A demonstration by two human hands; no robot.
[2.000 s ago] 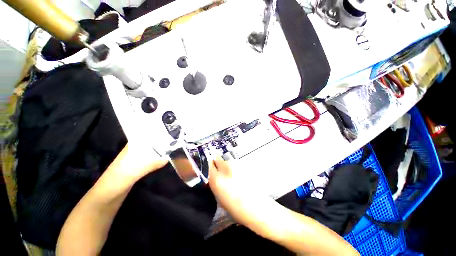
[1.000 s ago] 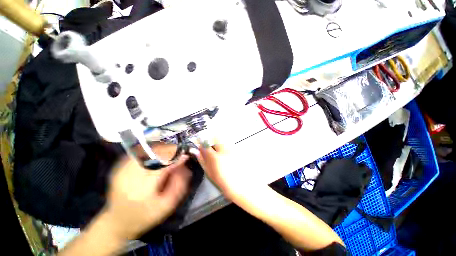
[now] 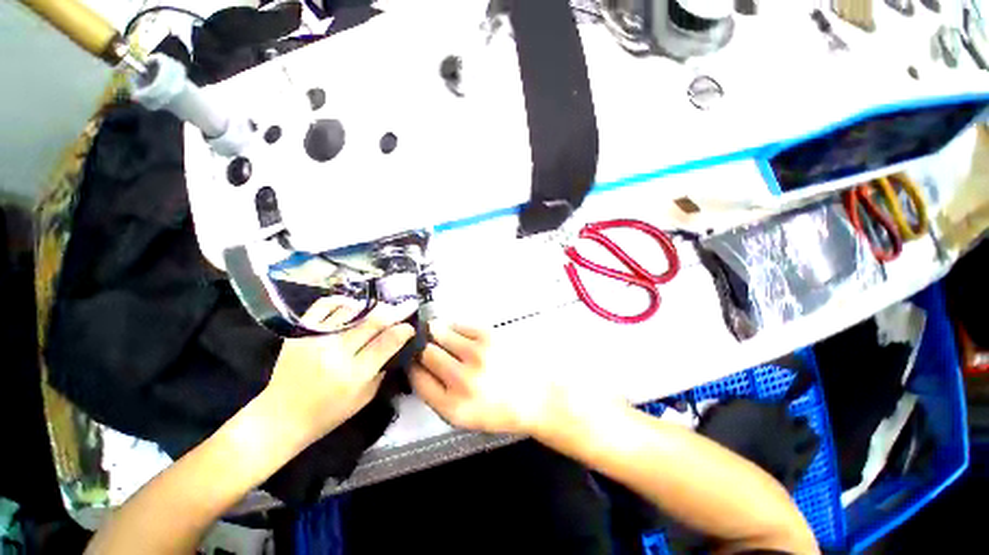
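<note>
The white sewing machine head (image 3: pixel 358 108) crosses the view, with its needle area (image 3: pixel 407 284) low at its left end. A black garment piece (image 3: pixel 141 293) lies left of and under that end and hangs over the front table edge. My left hand (image 3: pixel 336 363) rests on the cloth beside the needle area, fingertips pinching its edge. My right hand (image 3: pixel 461 374) is just right of it, fingers curled on a narrow black folded edge (image 3: pixel 420 334) in front of the presser foot. The fingertips of both hands are close together. The needle tip itself cannot be made out.
Red-handled scissors (image 3: pixel 620 271) lie right of the needle. Farther right are a clear packet (image 3: pixel 797 255) and more scissors with red and yellow handles (image 3: pixel 891 217). A black strip (image 3: pixel 559 108) hangs over the head. Blue baskets (image 3: pixel 952 434) with dark pieces stand below the table at right.
My left hand, blurred and raised a second ago, is now down on the cloth by the needle. My right hand's fingers have curled in closer. The camera view has shifted.
</note>
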